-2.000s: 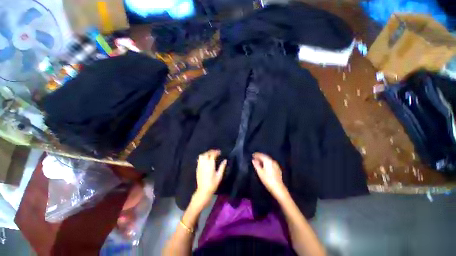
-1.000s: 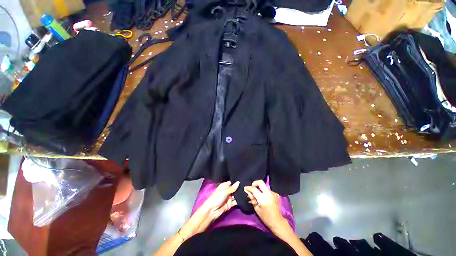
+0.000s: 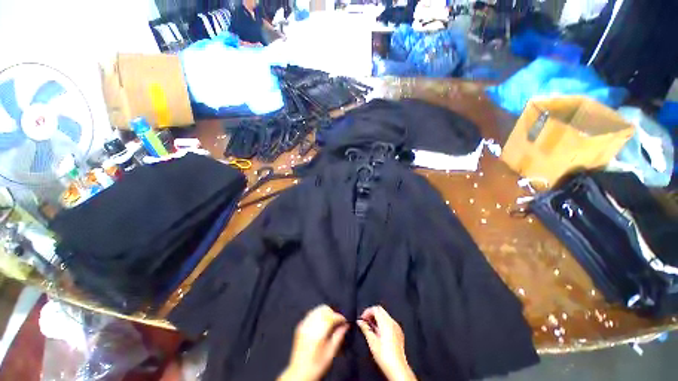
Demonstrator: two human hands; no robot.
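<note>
A black jacket (image 3: 453,275) lies spread on the table, its collar away from me and a dark hanger hook (image 3: 364,175) at its neck. Its lower part hangs towards me at the bottom of the picture. My left hand (image 3: 320,338) and my right hand (image 3: 381,341) are close together at the front edge, fingertips pinching the cloth near the middle. The button is hidden at the fingers. Shiny lining shows as a thin dark strip above the hands.
Worn brown table (image 3: 491,216) with white scraps. Folded black stack (image 3: 149,223) at left, black hangers (image 3: 297,111) behind, black garment heap (image 3: 416,123) beyond the jacket. Open cardboard box (image 3: 554,141) and dark folded garments (image 3: 595,231) at right. Fan (image 3: 41,119) far left; a person (image 3: 249,22) far back.
The view has tilted up. My hands have moved from the jacket's lower corner up to the front edge, and the two front edges are now closer together.
</note>
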